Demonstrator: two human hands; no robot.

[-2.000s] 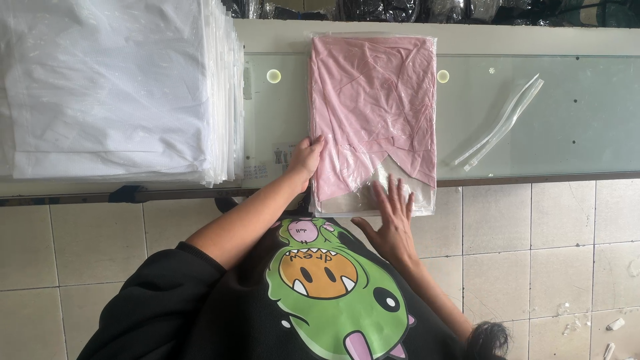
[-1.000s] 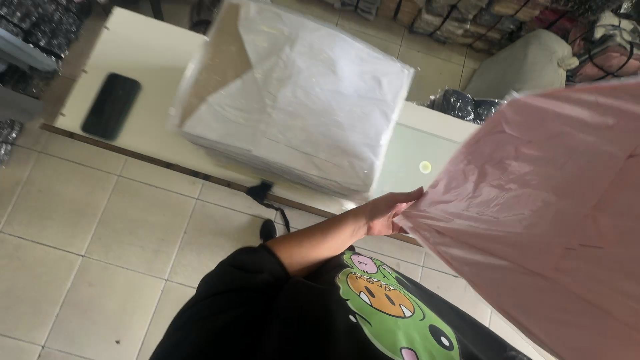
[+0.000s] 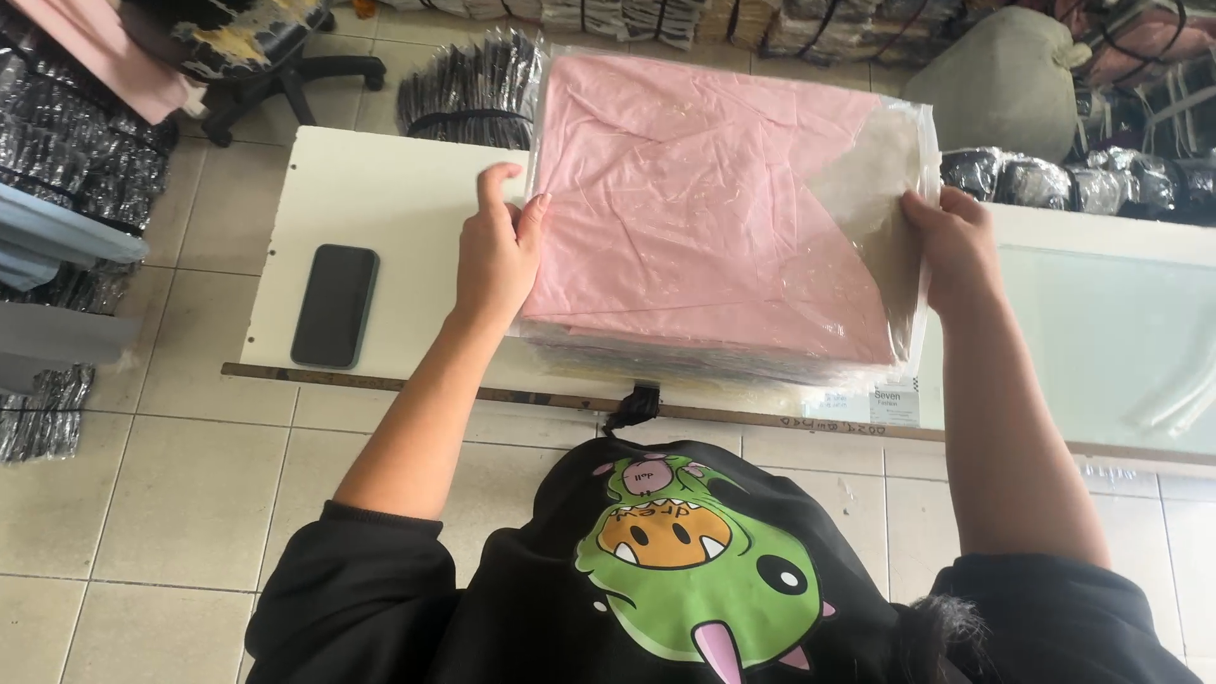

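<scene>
A pink folded garment in a clear plastic bag [image 3: 703, 199] lies flat over a stack of bagged items [image 3: 684, 359], whose layered edges show beneath it. At the bag's left edge is my left hand [image 3: 499, 242], thumb against the plastic and index finger raised off it. My right hand [image 3: 950, 237] holds the right edge, thumb on top and the other fingers partly hidden. Toward that side the pink fabric ends in a notch, and a grey-brown part shows through the clear plastic. How far the fingers close under the bag cannot be told.
A dark smartphone [image 3: 334, 306] lies on the white table [image 3: 408, 180], left of the stack. Bundled plastic-wrapped packs [image 3: 475, 90] stand behind the table. More bundles are at the far left, near a worn office chair [image 3: 294, 81]. A stuffed sack [image 3: 993, 85] sits at the back right.
The pink bagged garment, held up at the right one second ago, now lies over the stack, where a white bagged item was on top. Both hands are at its sides. The view has shifted.
</scene>
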